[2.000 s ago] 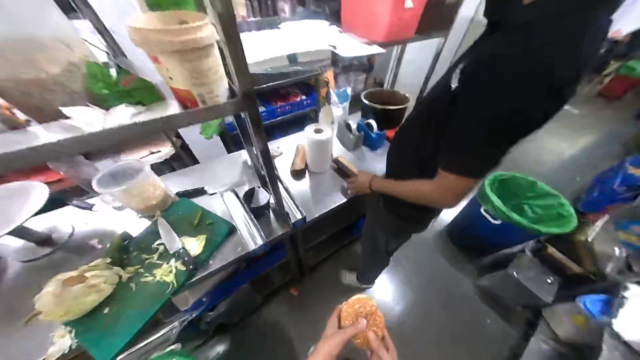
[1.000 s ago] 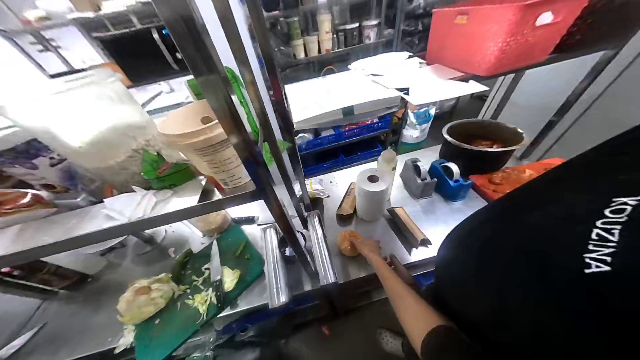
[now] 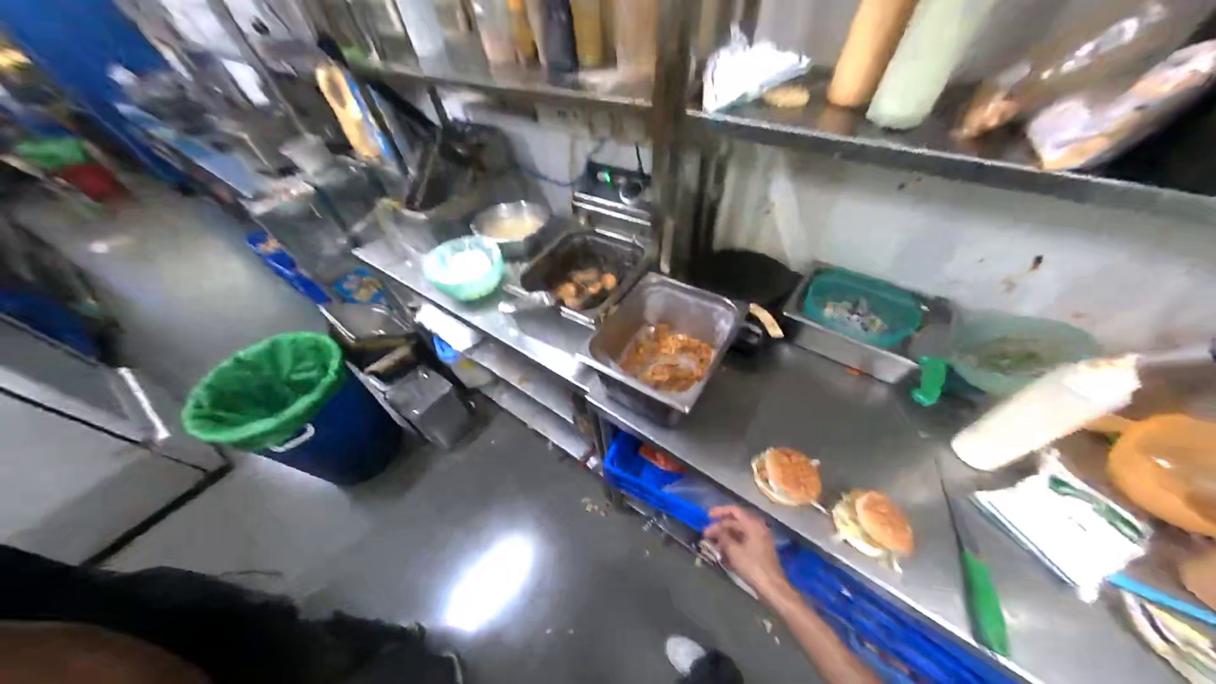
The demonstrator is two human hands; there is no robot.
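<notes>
My right hand (image 3: 746, 546) is over the front edge of the steel counter, fingers loosely bent, with nothing seen in it. My left hand is not in view. Nearest to the right hand is a burger in a seeded bun (image 3: 787, 475) on the counter. A second burger (image 3: 872, 524), its top bun tilted and pale filling showing, lies to the right. Farther right is a knife with a green handle (image 3: 983, 598). Behind the burgers stands a deep steel pan of chopped orange-brown filling (image 3: 668, 356).
A blue bin with a green liner (image 3: 266, 389) stands on the floor at left. Part of a person in dark clothing (image 3: 313, 632) is at lower left. Blue crates (image 3: 845, 608) sit under the counter. A white squeeze bottle (image 3: 1045, 413) lies at right; a steel shelf (image 3: 950, 157) runs above.
The view has swung to another counter. At first both my hands held a sesame bun; one second ago a co-worker's hand was at a bun on the other counter. My right hand is empty now.
</notes>
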